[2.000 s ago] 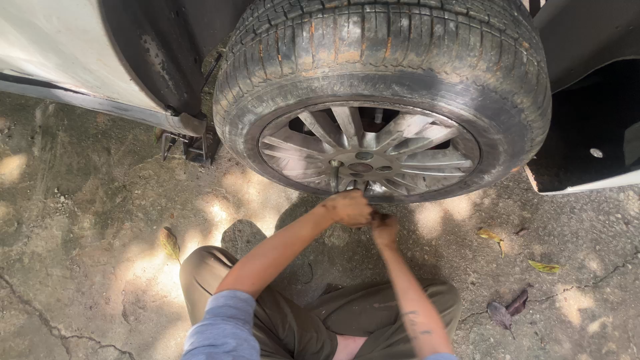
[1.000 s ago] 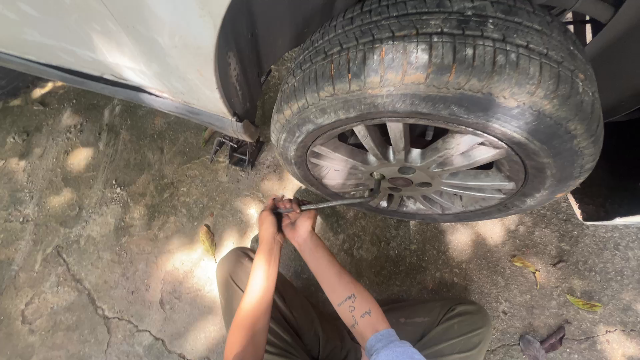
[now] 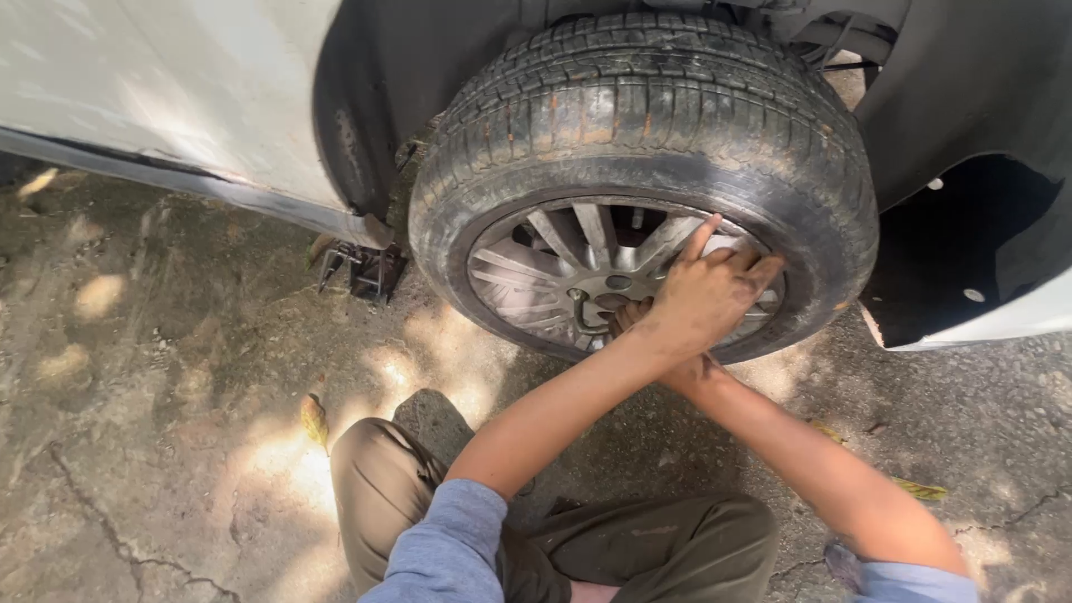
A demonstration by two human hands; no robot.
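A car wheel with a multi-spoke alloy rim (image 3: 596, 234) and a worn black tire (image 3: 469, 193) faces me. At a bolt position left of the hub, the bent end of a metal lug wrench (image 3: 581, 314) shows; its handle is hidden behind my hands. My right hand (image 3: 632, 316), partly covered by my left wrist, has its fingers curled at the wrench beside the bend. My left hand (image 3: 716, 285) lies over the spokes on the rim's right side, fingers apart and index fingertip near the rim edge; its palm is hidden. My forearms cross, left over right.
A scissor jack (image 3: 362, 272) stands under the sill (image 3: 276, 209) of the white car body, left of the tire. A fender edge (image 3: 988, 331) is at the right. Dry leaves (image 3: 314, 421) lie on the cracked concrete (image 3: 167, 469). My bent legs (image 3: 653, 544) are below the wheel.
Both hands have moved right from the wrench's far end, seen left of the wheel a second ago, onto the wheel face. The wrench handle no longer points left. My forearms are now crossed.
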